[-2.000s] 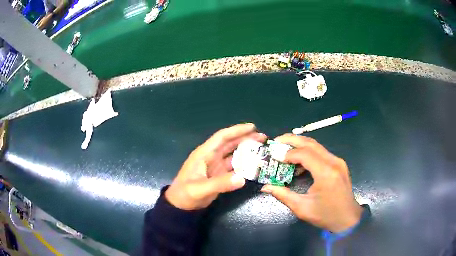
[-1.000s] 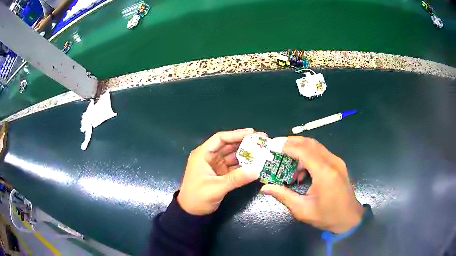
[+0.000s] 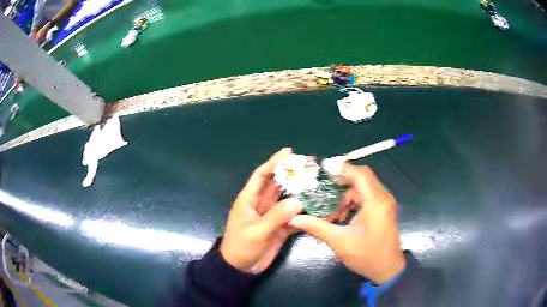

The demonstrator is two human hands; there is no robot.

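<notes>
My left hand (image 3: 258, 219) grips a white plastic housing (image 3: 294, 174) with small brass-coloured contacts on the face turned up. My right hand (image 3: 360, 222) grips a green circuit board (image 3: 322, 196) by its right side, with a whitish cover on one fingertip. Board and housing touch or overlap, held just above the dark green bench (image 3: 180, 174). Both are motion-blurred, and how they join cannot be told. A blue strap (image 3: 381, 289) is on my right wrist.
A pen-like tool (image 3: 378, 147) lies beyond my right hand. Another white housing (image 3: 357, 106) lies on the bench, wired to a board (image 3: 339, 77) on the speckled ledge. A white cloth or glove (image 3: 103, 147) lies by the metal post (image 3: 54, 72). Units (image 3: 133, 33) lie on the green belt.
The housing, first seen nearly edge-on, has turned its contact face up. Both hands now hold the pieces closer together. Belt units have shifted left; the whole view has also shifted slightly.
</notes>
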